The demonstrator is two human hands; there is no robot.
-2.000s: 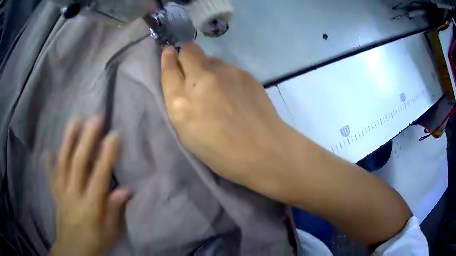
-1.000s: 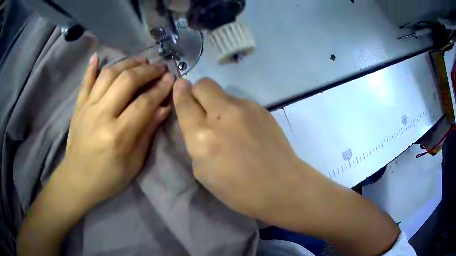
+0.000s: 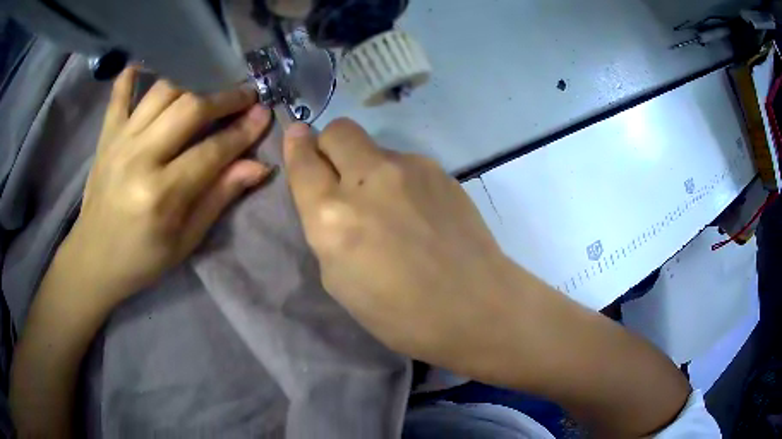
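Note:
Taupe-grey fabric point(image 3: 257, 283) lies over the machine bed and hangs towards me. My left hand point(image 3: 163, 171) lies on the fabric left of the presser foot, fingers spread and fingertips close to the foot. My right hand point(image 3: 386, 231) pinches the fabric's right edge between thumb and forefinger, just in front of the foot. The presser foot point(image 3: 266, 86) is a small shiny metal piece at the fabric edge. The round needle plate point(image 3: 317, 86) shows to its right. The needle tip is too small to make out.
The grey machine head point(image 3: 146, 39) hangs over the upper left. A white ribbed wheel point(image 3: 386, 69) and a black round fitting point(image 3: 356, 17) are right of the foot. The pale machine bed point(image 3: 514, 86) meets a white tabletop with a printed ruler point(image 3: 634, 236). A red wire point(image 3: 746, 227) is at far right.
My left hand, low on the fabric two seconds ago, came up beside the foot. Since one second ago its thumb has moved apart from the fingers. My right hand still holds the edge.

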